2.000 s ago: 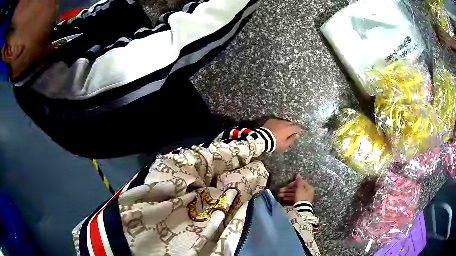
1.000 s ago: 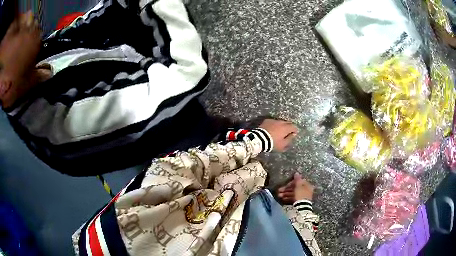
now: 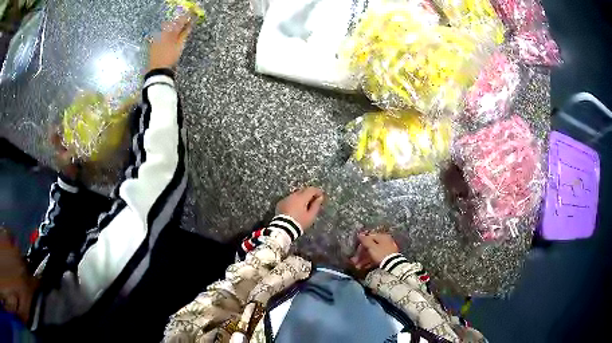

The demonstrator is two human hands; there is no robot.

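Note:
My left hand [image 3: 302, 205] is low in the centre over the speckled table, its fingers curled. My right hand [image 3: 376, 249] is to its right near the table's front edge, fingers bent. A faint see-through film, maybe a clear bag [image 3: 362, 194], lies just beyond my hands. Whether either hand grips it is too blurred to tell. A filled clear bag of yellow pieces [image 3: 401, 144] lies beyond it, with a larger yellow pile [image 3: 416, 57] behind. A filled bag of pink pieces [image 3: 502, 177] lies to the right.
A white plastic bag or stack [image 3: 305, 43] lies on the speckled table [image 3: 231, 127] behind. At left, a person's black-and-white sleeve [image 3: 158, 144] reaches over the table; their hands are at a yellow bag [image 3: 94, 127] and small yellow pieces [image 3: 184, 9]. A purple stool or tray [image 3: 570, 187] stands beyond the right edge.
The view has turned, so the bags sit higher and further left and the purple object shows whole. The neighbour's arms and yellow bag have come into view. My hands keep much the same pose.

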